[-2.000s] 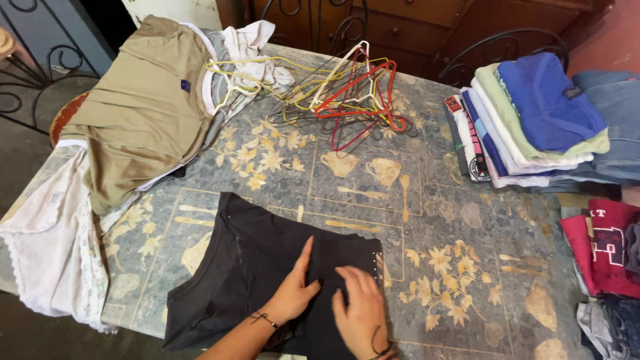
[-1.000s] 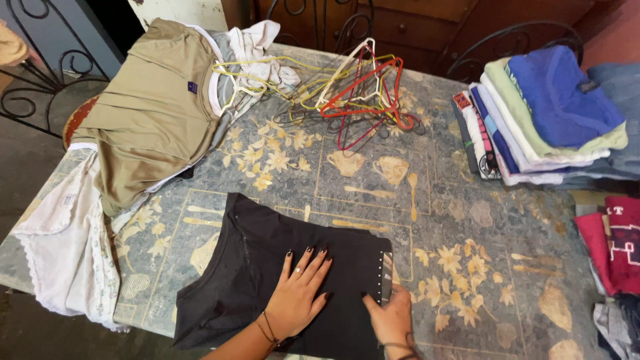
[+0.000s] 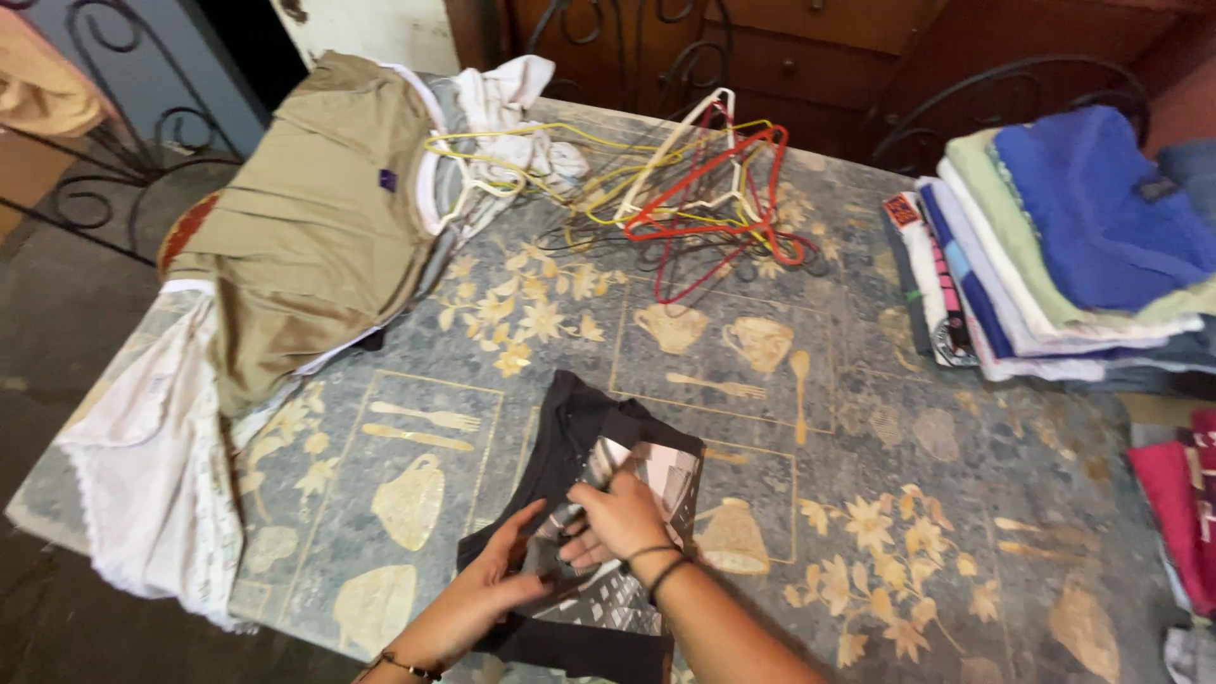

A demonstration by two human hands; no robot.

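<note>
A black garment [image 3: 589, 650], folded over so that a printed grey and white part shows, lies at the table's near edge. My right hand [image 3: 617, 518] is on the printed part, fingers bent and blurred; whether it pinches cloth is unclear. Beside it on the left, my left hand [image 3: 499, 579] touches the garment's left side with fingers spread. Farther back lies a tangle of red, white and yellow hangers [image 3: 708, 204]. An olive-brown garment [image 3: 313, 204] is spread at the left, above a white lace-edged garment [image 3: 157, 456].
A stack of folded clothes [image 3: 1092, 218], blue on top, stands at the right, with red and grey clothes [image 3: 1168, 513] nearer. The patterned tablecloth [image 3: 883, 427] covers the table. Wrought-iron chairs [image 3: 123, 161] and a wooden drawer cabinet [image 3: 807, 57] stand beyond the table.
The right part of the black garment has been folded over to the left, showing its printed side. My right hand has moved left with it, close to my left hand.
</note>
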